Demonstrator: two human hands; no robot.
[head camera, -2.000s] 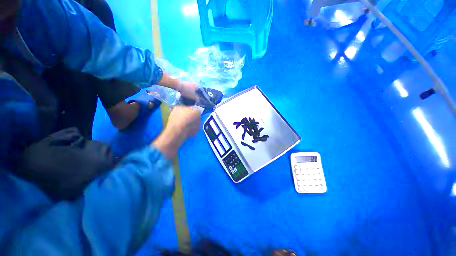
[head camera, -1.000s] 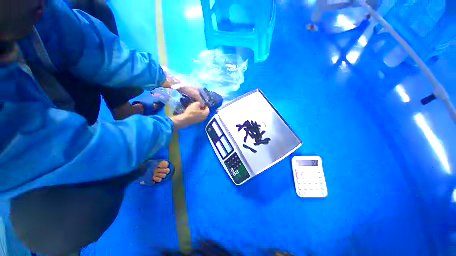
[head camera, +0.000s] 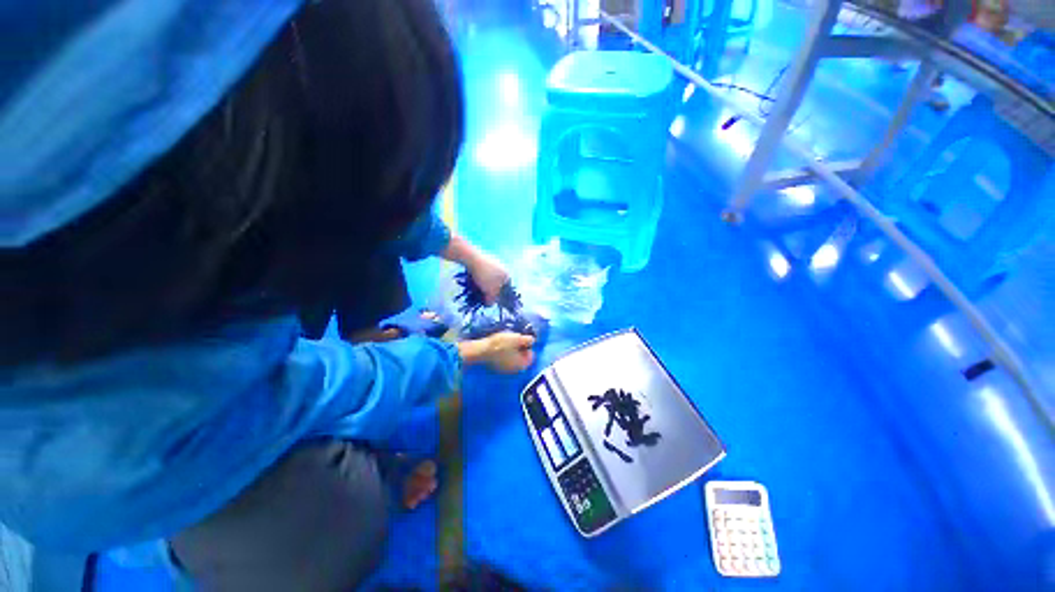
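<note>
Neither of my hands shows in the head view. A counting scale (head camera: 665, 405) stands on the glossy blue floor, with a small loose heap of black parts (head camera: 625, 423) on its silver pan. A white calculator (head camera: 743, 530) lies to the right of its near corner. Beyond the scale, another person's two hands are at a clear plastic bag with many black parts (head camera: 492, 303). One hand is among the parts and the other is at the near side. A crumpled clear bag (head camera: 569, 283) lies just beyond them.
A person in a blue smock (head camera: 266, 399) crouches at the left, the dark-haired head large in view. A pale blue stool (head camera: 604, 150) stands behind the bags. Metal bench legs (head camera: 789, 110) and another blue stool (head camera: 966, 179) are at upper right. A yellow floor line (head camera: 450, 497) runs beside the scale.
The view has shifted, so scale and calculator sit lower in the picture. The other person's head has come into the left foreground, and one hand has moved onto the bagged black parts, now more exposed.
</note>
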